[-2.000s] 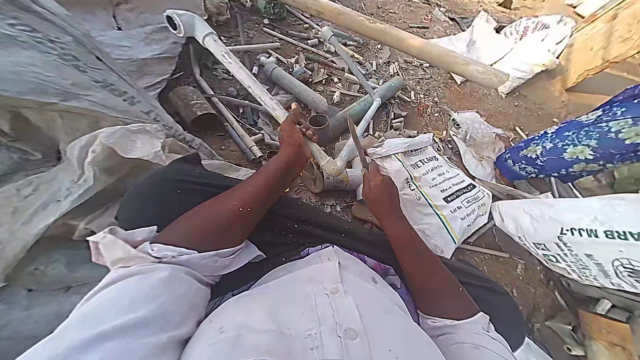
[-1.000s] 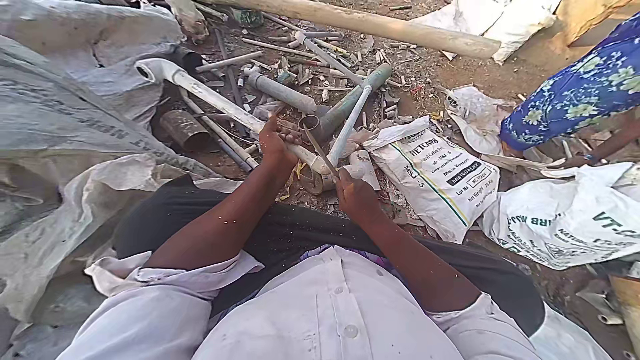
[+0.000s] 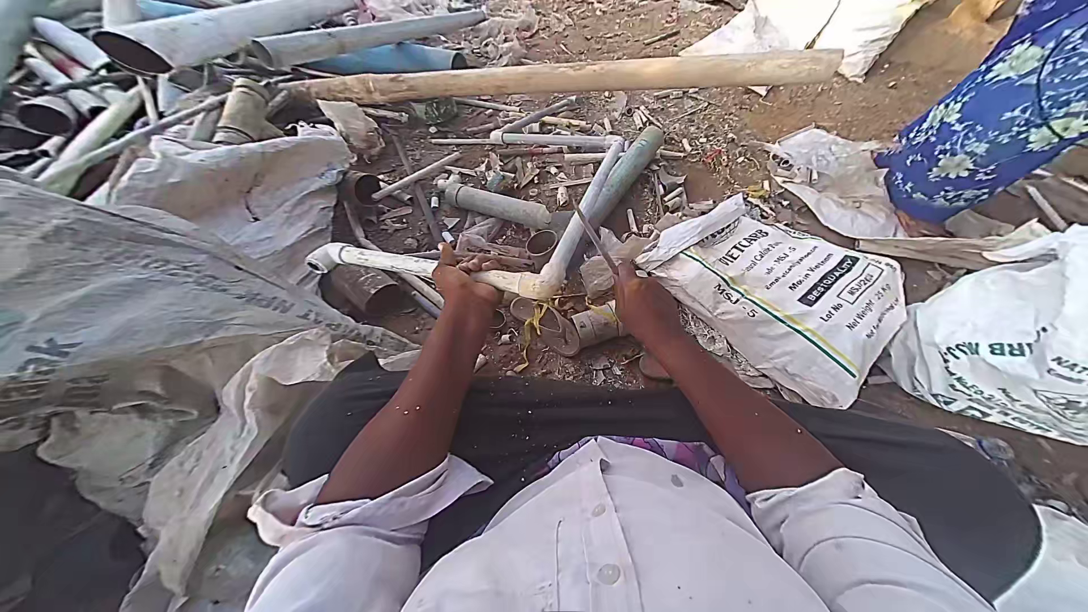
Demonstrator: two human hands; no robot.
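My left hand (image 3: pixel 466 279) grips a dirty white plastic pipe (image 3: pixel 382 259) with an elbow fitting at its left end. At its right end, this pipe meets a pale grey pipe (image 3: pixel 578 225) that slants up and away at an angle. A thin flat blade (image 3: pixel 595 235) rises from my right hand (image 3: pixel 644 304), which is closed on its lower end; the handle is hidden in the fist. The blade stands just right of the joint, apart from it. Below the joint lie a short pipe fitting (image 3: pixel 597 325) and some yellow strands (image 3: pixel 534 323).
A long wooden pole (image 3: pixel 561 76) lies across the ground beyond scattered pipe offcuts (image 3: pixel 497 204). More pipes (image 3: pixel 221 34) are heaped at upper left. Printed woven sacks (image 3: pixel 790 297) lie at right, a grey sheet (image 3: pixel 153 297) at left. Blue floral cloth (image 3: pixel 994 119) of a person shows at upper right.
The pipe in my left hand has swung from a steep slant to nearly level. The view has shifted, showing more of the pipe heap. The other person's hand, seen at right a second ago, is out of view.
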